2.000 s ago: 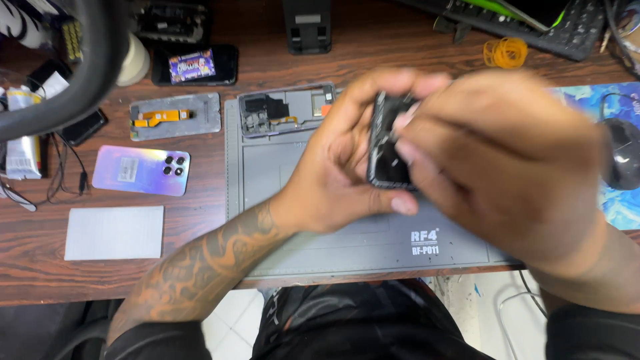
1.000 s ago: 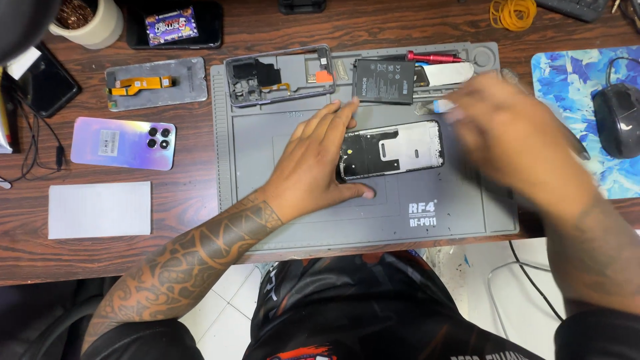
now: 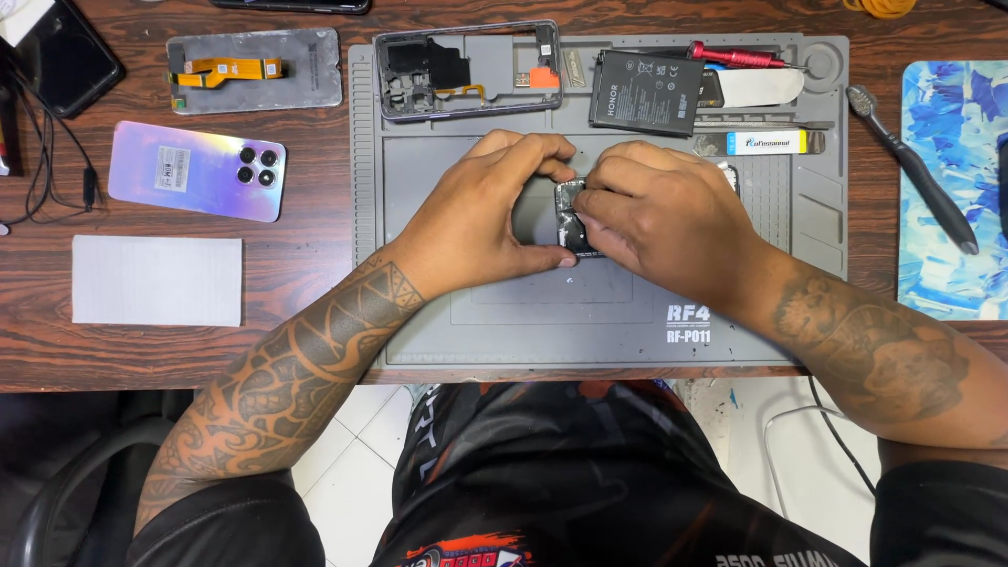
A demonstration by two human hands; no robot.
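Observation:
A black phone part, a frame or screen (image 3: 568,228), lies on the grey repair mat (image 3: 535,335), mostly covered by my right hand. My left hand (image 3: 496,209) steadies its left end, with the fingertips at the top corner and the thumb at the bottom corner. Over the part, my right hand (image 3: 654,205) has its fingers bunched together against the surface; whether they pinch something small cannot be seen. Just above stand a Honor battery (image 3: 646,93) and an open phone housing (image 3: 468,71) with orange flex cable.
Behind my right hand are a red screwdriver (image 3: 736,55), a metal tool and a labelled blade (image 3: 760,142). A black brush (image 3: 913,169) lies right of the mat. At left are a purple phone back (image 3: 197,171), a screen with flex (image 3: 256,71) and a white pad (image 3: 157,280).
The phone part was raised in my hands at first, then lay on the mat. My right hand has come from beside it onto it. A black brush now shows at the right.

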